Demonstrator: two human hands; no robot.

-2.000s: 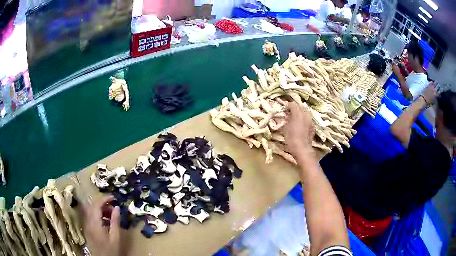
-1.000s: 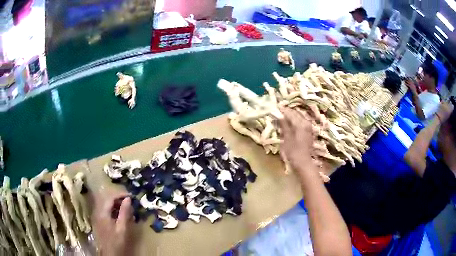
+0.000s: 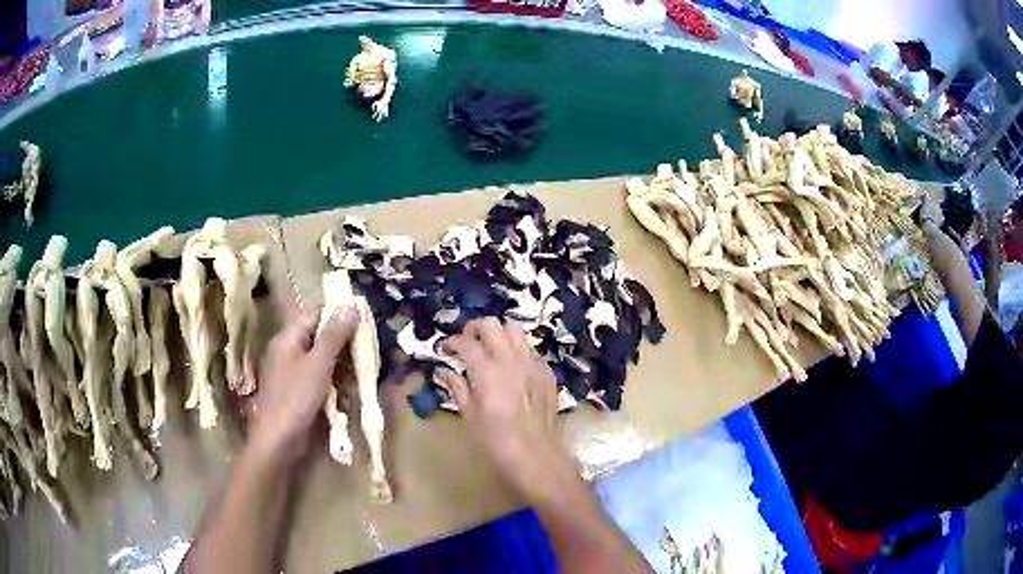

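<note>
My left hand (image 3: 294, 376) holds a cream leg part (image 3: 365, 387) upright on the picture, hips toward the belt, thumb on its upper leg. My right hand (image 3: 500, 381) is over the near-left part of the heap of black-and-cream hip pieces (image 3: 578, 297), fingers down among them. The fingertips touch the pieces; whether they grip one is hidden. A loose heap of leg parts (image 3: 774, 241) lies at the right on the tan cardboard (image 3: 471, 505). A row of leg assemblies (image 3: 112, 325) lies at the left, some with dark bands at the hips.
The green belt (image 3: 269, 123) runs behind, carrying upper bodies (image 3: 370, 76) and a dark clump (image 3: 495, 119). A blue crate with a white liner (image 3: 673, 505) stands at the near right. A person in dark clothing (image 3: 914, 432) sits at the right, an arm reaching toward the heap's far end.
My right hand has moved left from the leg heap to the hip pieces. My left hand now holds a leg part. The view has shifted, showing more of the left row.
</note>
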